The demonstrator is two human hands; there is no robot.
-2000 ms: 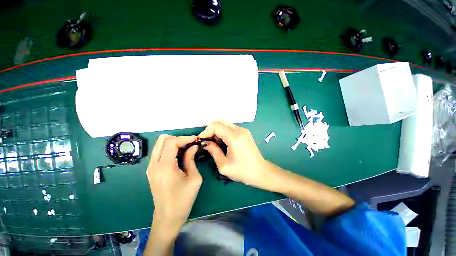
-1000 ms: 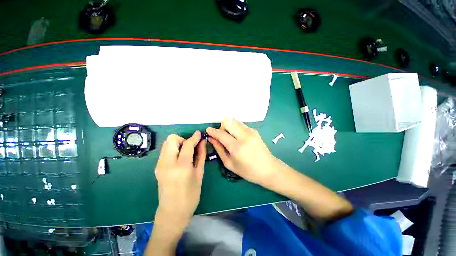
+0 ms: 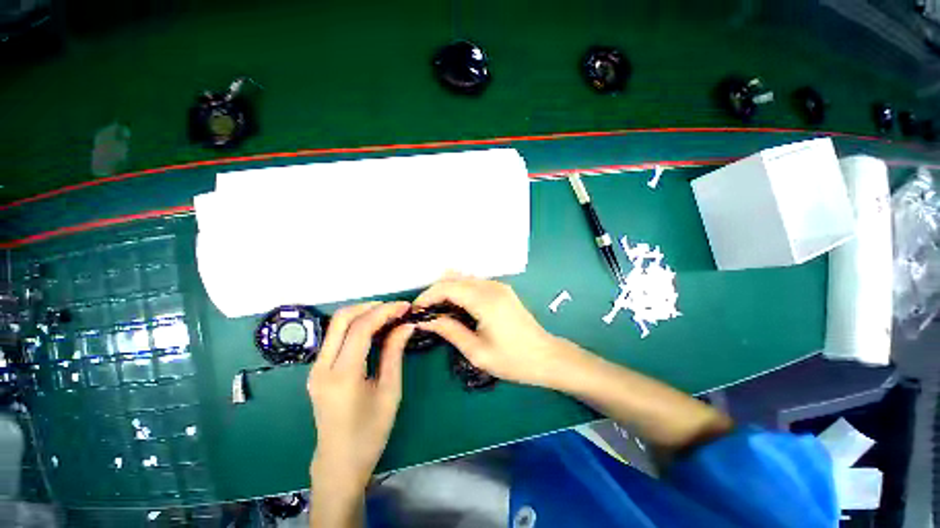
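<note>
My left hand (image 3: pixel 356 376) and my right hand (image 3: pixel 495 330) hold a round black housing (image 3: pixel 421 336) between their fingertips, above the green mat. The fingers cover much of it. Another dark round part (image 3: pixel 472 373) lies just under my right hand, partly hidden. A black housing with a pale round centre (image 3: pixel 293 335) lies left of my left hand. A small white-and-dark component with a thin lead (image 3: pixel 241 387) lies below it. A stack of white sheets (image 3: pixel 366 229) lies behind my hands.
A pen-like tool (image 3: pixel 596 227) touches a heap of small white pieces (image 3: pixel 647 289) at the right. Beyond are a white box (image 3: pixel 773 204) and white roll (image 3: pixel 861 263). A clear blister tray (image 3: pixel 113 351) is left. Black housings stand on the green belt (image 3: pixel 340 88) behind.
The view has shifted, so the bench sits lower in the picture than one second ago. My fingers have spread from a close pinch to a grip around the housing's sides.
</note>
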